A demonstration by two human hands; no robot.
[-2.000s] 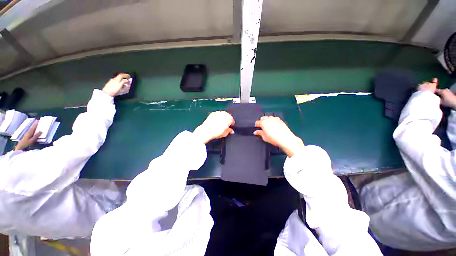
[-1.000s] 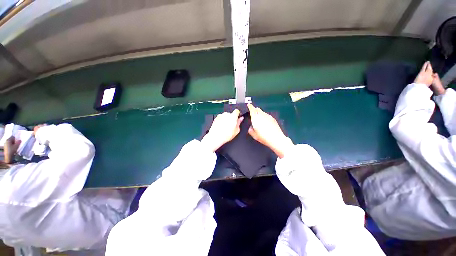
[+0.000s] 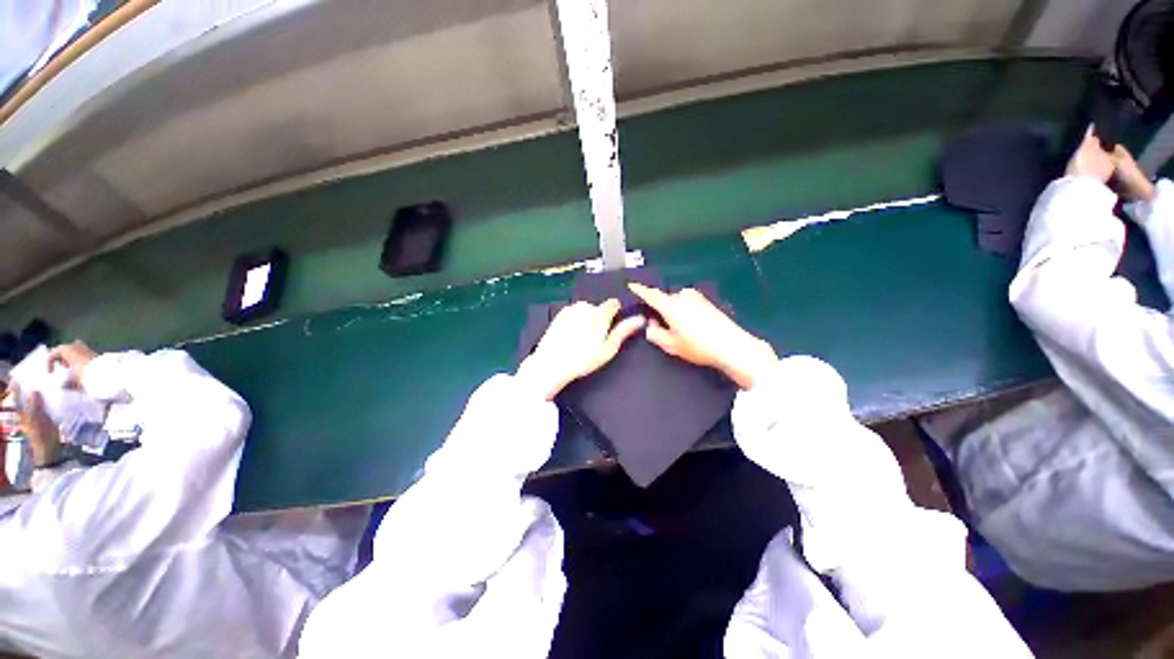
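Observation:
A black box blank (image 3: 650, 412) lies before me at the bench's front edge, turned so that one corner points toward me. More dark card with side flaps (image 3: 538, 322) shows under and beside it. My left hand (image 3: 579, 341) is on the blank's far left part, fingers bent around its edge. My right hand (image 3: 695, 332) holds the far right part, its index finger stretched toward the left hand. The two hands nearly meet. The folds under the fingers are hidden.
A white post (image 3: 595, 129) stands just behind the blank. On the green strip at the left lie an open black tray (image 3: 416, 238) and a tray with a white piece (image 3: 254, 286). Workers in white sit at both sides; dark blanks (image 3: 994, 174) lie before the right one.
The blank has turned from straight to corner-toward-me since two seconds ago, and my hands have closed together. The left neighbour's hand has left the tray with the white piece. The view has tilted.

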